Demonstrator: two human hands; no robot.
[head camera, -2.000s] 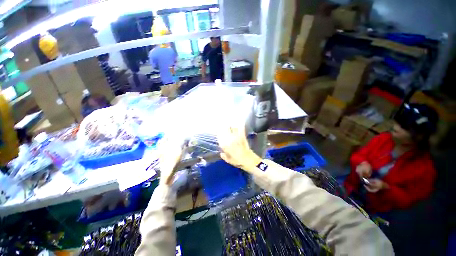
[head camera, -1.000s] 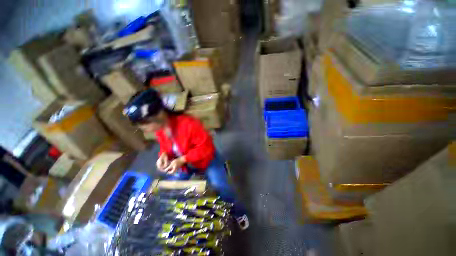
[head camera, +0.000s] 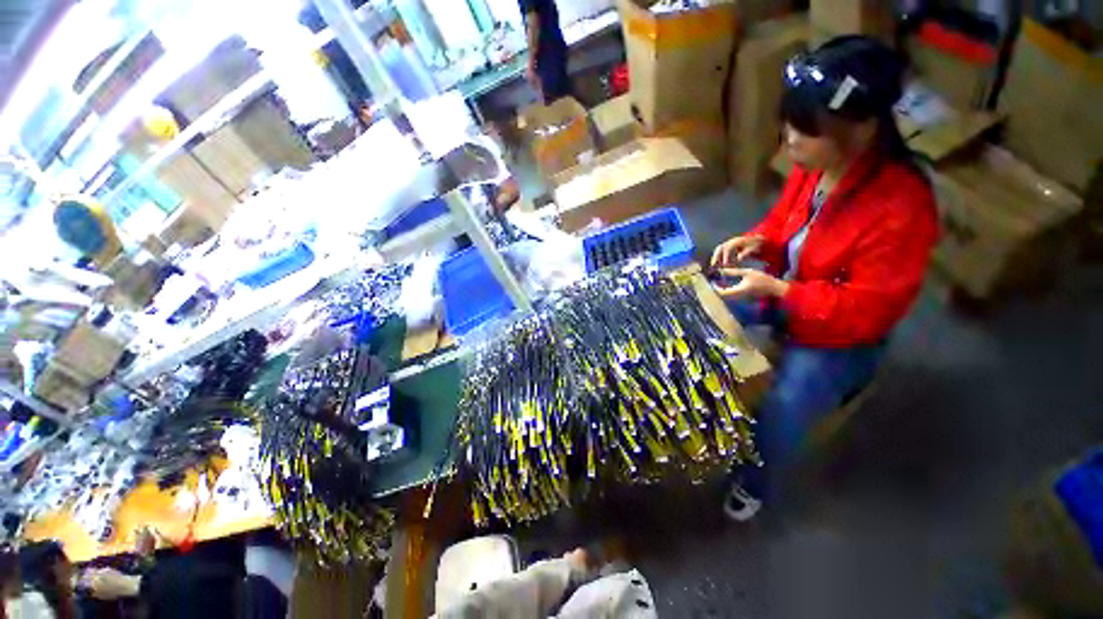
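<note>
Dense rows of thin black cables (head camera: 581, 405) with yellow sleeves hang over the front edge of the green-topped bench (head camera: 426, 417). Another bunch of black and yellow cables (head camera: 321, 453) hangs to the left. A white fixture (head camera: 380, 423) stands between the bunches, with a dark tool barrel beside it. Two beige sleeves show at the bottom edge. A small blurred patch of skin, seemingly my left hand (head camera: 585, 561), shows at the end of one sleeve; its fingers cannot be made out. My right hand is not visible. No cable is seen in a hand.
A person in red (head camera: 847, 254) sits at the bench's right end, hands together. A blue bin of dark parts (head camera: 637, 241) and another blue bin (head camera: 474, 290) lie behind the cables. A pale stool (head camera: 474, 566) stands below the bench. Cartons (head camera: 629, 181) stand behind.
The view has swung from the shelf to the right-hand aisle, then back over the bench. My hands, earlier raised at the shelf, are now low, with mostly sleeves visible.
</note>
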